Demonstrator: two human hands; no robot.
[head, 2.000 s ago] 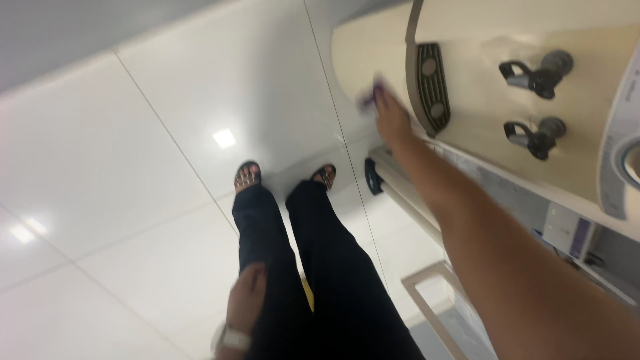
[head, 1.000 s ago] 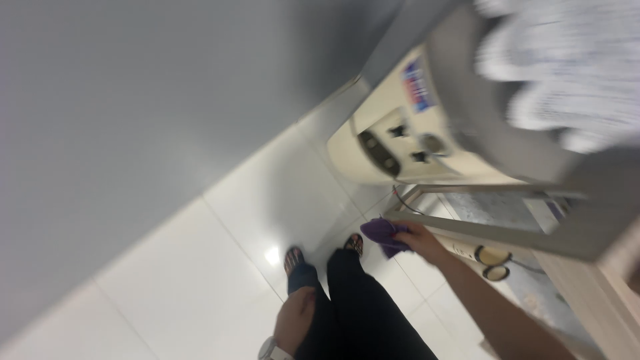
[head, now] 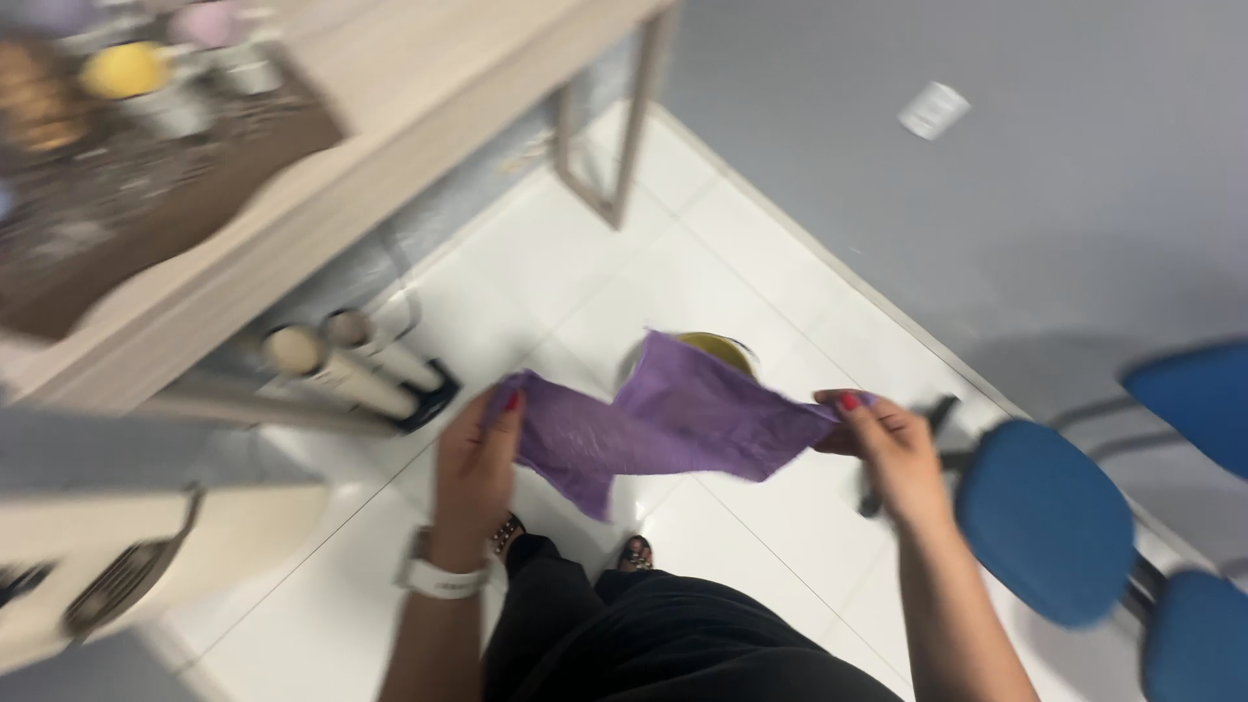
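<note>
A purple cloth (head: 673, 419) is stretched between my two hands in mid-air above the floor. My left hand (head: 480, 468) grips its left end between thumb and fingers; a white-banded watch (head: 444, 577) is on that wrist. The cloth's right end is pinched in my right hand (head: 877, 439). Behind the cloth, a round bin with a yellow inside (head: 720, 349) stands on the floor, partly hidden.
At upper left is a wooden table (head: 429, 107) bearing a dark tray (head: 224, 214) with blurred items. Beige cylinders (head: 366, 385) stand under it. A cream water dispenser (head: 263, 546) is at lower left. Blue chairs (head: 1048, 522) line the grey wall (head: 975, 224) at right.
The view has swung strongly. One second ago my right hand alone held the purple cloth, bunched up; now both hands hold it, spread out between them.
</note>
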